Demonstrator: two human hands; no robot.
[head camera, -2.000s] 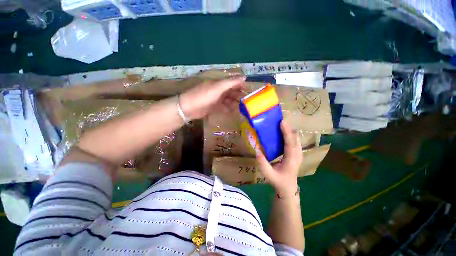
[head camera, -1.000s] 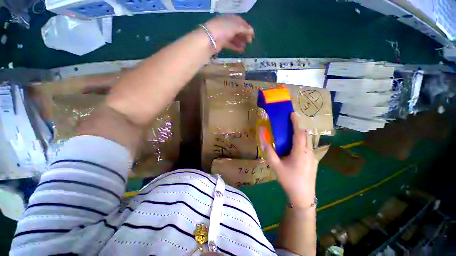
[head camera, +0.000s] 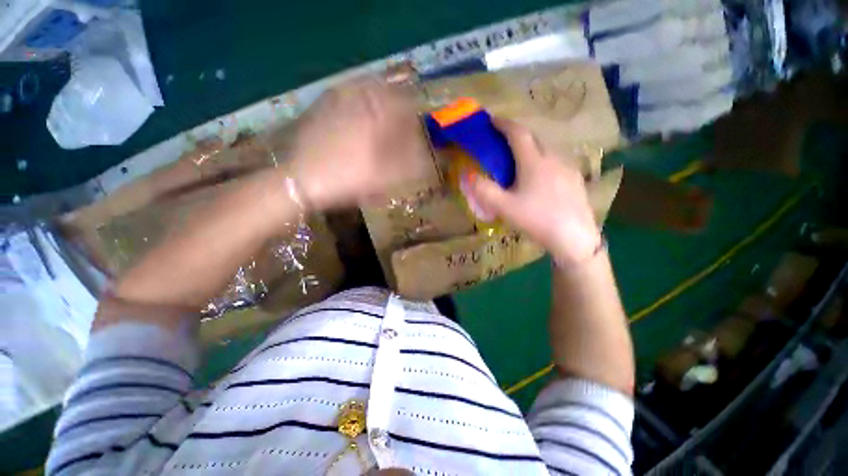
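Observation:
My right hand (head camera: 544, 195) is shut on the tape dispenser (head camera: 479, 144), which has a blue body and an orange head. The dispenser is over the brown carton (head camera: 567, 112), with its head pointing up and left. The carton has handwritten black marks and a flap on the near side. My left hand (head camera: 358, 139) is blurred, over the carton's left part, just left of the dispenser head. Whether it holds anything cannot be told. A second brown carton (head camera: 158, 246) with shiny tape lies at the left, partly under my left forearm.
White stacked packaging pieces (head camera: 660, 70) lie right of the carton, with a white sheet (head camera: 530, 51) at its far edge. White papers and clear plastic (head camera: 46, 307) are at the left end. A white bag (head camera: 102, 98) is at the upper left. A green floor with yellow lines shows around the bench.
My left hand has come down from beyond the bench to the carton. The dispenser has moved left and tilted further left. The whole view has turned, so the bench now slants.

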